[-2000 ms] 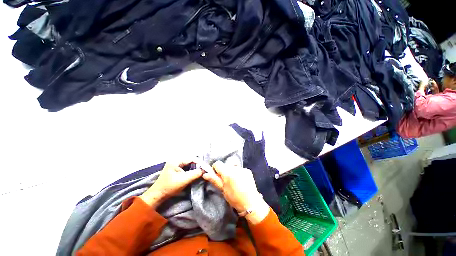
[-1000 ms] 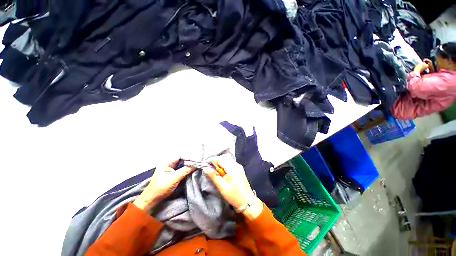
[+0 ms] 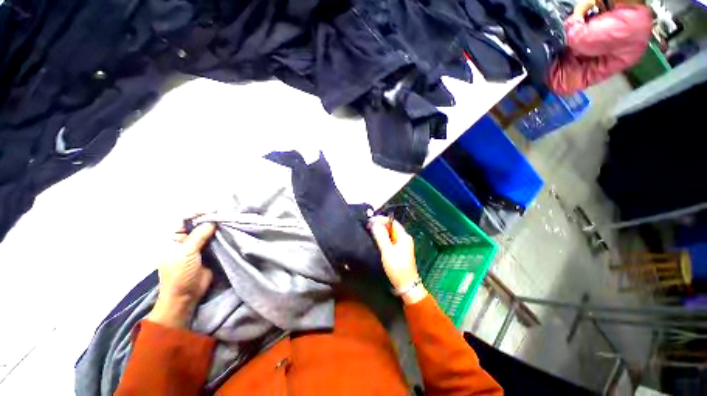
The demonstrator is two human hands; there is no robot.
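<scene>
A denim garment (image 3: 267, 259), pale grey side outward, lies bunched nearest me at the table's front edge. My left hand (image 3: 186, 267) pinches its grey cloth between thumb and fingers at the left. A dark navy strip (image 3: 322, 209) of the garment runs from the table down towards my front. My right hand (image 3: 394, 249) is at the strip's right edge, by a small pale dot, with its fingers closed on that edge. A small orange sliver shows at my right fingers; thread snips cannot be made out clearly.
A pile of dark denim garments (image 3: 232, 39) covers the table's far side. Below the right edge are a green crate (image 3: 457, 271), a blue bin (image 3: 508, 166) and a blue mesh crate (image 3: 554, 116). A person in pink (image 3: 608, 46) is at the far right.
My hands, together before, are now apart. The right has moved right to the dark strip's edge; the left still holds the grey cloth, now more spread. The view has turned right.
</scene>
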